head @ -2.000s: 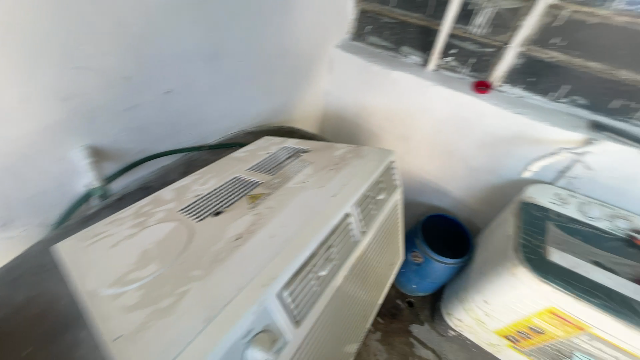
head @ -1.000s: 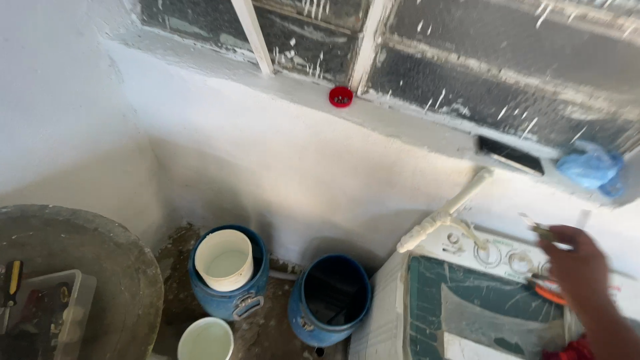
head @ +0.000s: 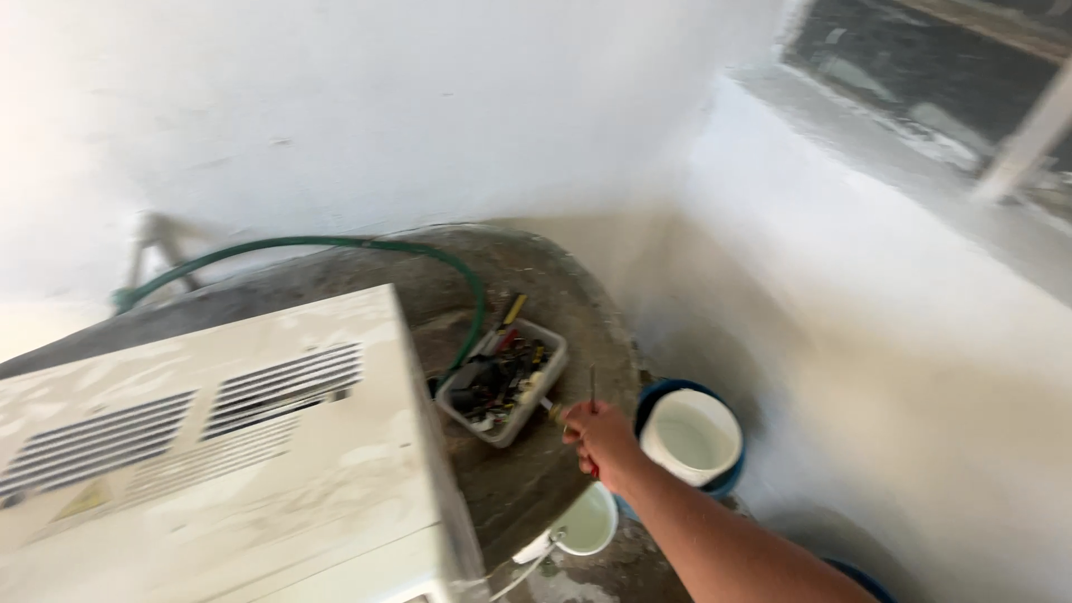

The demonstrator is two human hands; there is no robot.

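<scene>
From the lower right, my right hand point(head: 601, 444) reaches over the rounded concrete ledge, its fingers closed on a thin screwdriver point(head: 593, 387) with a red handle end below the palm. A small pale object also shows at the fingertips; I cannot tell what it is. Just left of the hand sits a translucent plastic tray point(head: 502, 383) full of mixed hand tools and small parts, with a yellow-and-black handle point(head: 513, 310) sticking out at its far edge. A beige window air conditioner point(head: 276, 494) fills the lower left. My left hand is out of view.
A green hose point(head: 335, 241) curves across the ledge behind the air conditioner. Right of the ledge stands a white bucket point(head: 691, 431) inside a blue drum point(head: 729, 481). Another white bucket point(head: 589, 519) is below the ledge. Walls and a windowsill point(head: 904, 167) bound the corner.
The view has swung left from the washing machine and window to the air conditioner and ledge. The right hand, over the washing machine a second ago, is now beside the tool tray.
</scene>
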